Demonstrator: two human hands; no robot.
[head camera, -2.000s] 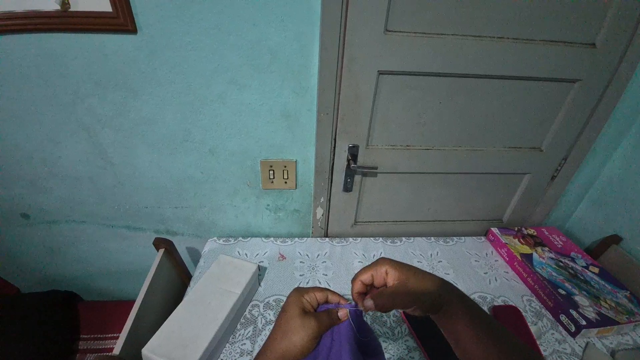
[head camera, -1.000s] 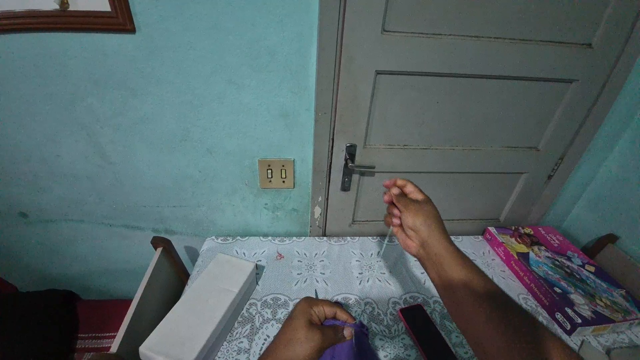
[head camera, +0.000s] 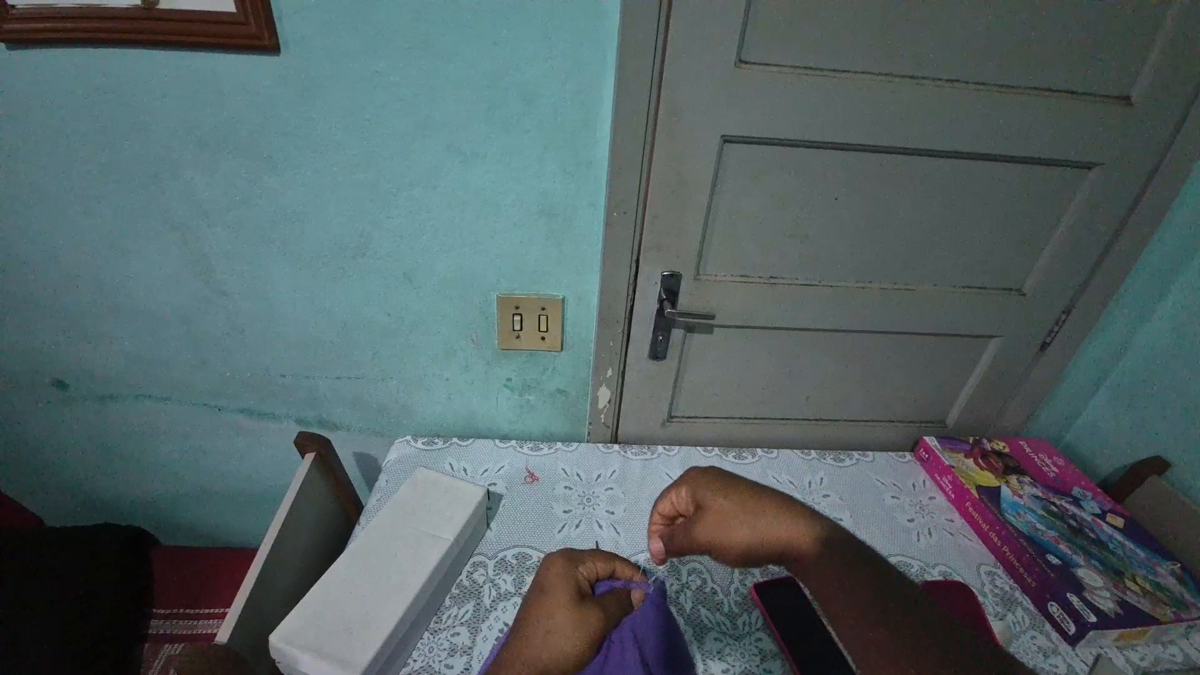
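A piece of purple fabric (head camera: 647, 642) is pinched between the thumb and fingers of my left hand (head camera: 567, 605), low in the middle of the view. My right hand (head camera: 717, 520) is just above and to the right of it, with fingertips closed together. A thin pale thread (head camera: 643, 570) shows between the fabric edge and my right fingertips. A small dark tip pokes up behind my left fingers; what it is I cannot tell. Whether a needle is in my right fingers is too small to see.
The lace-patterned tablecloth (head camera: 589, 502) bears a long white box (head camera: 384, 572) at left, a smartphone (head camera: 802, 628) by my right forearm, a pink object (head camera: 961, 605) partly behind that arm, and a colourful game box (head camera: 1069, 534) at right. Small red thread scraps (head camera: 532, 477) lie near the far edge.
My right hand went up and away from the fabric, drawing a thread, and has come back down beside it. My left hand has kept hold of the purple fabric.
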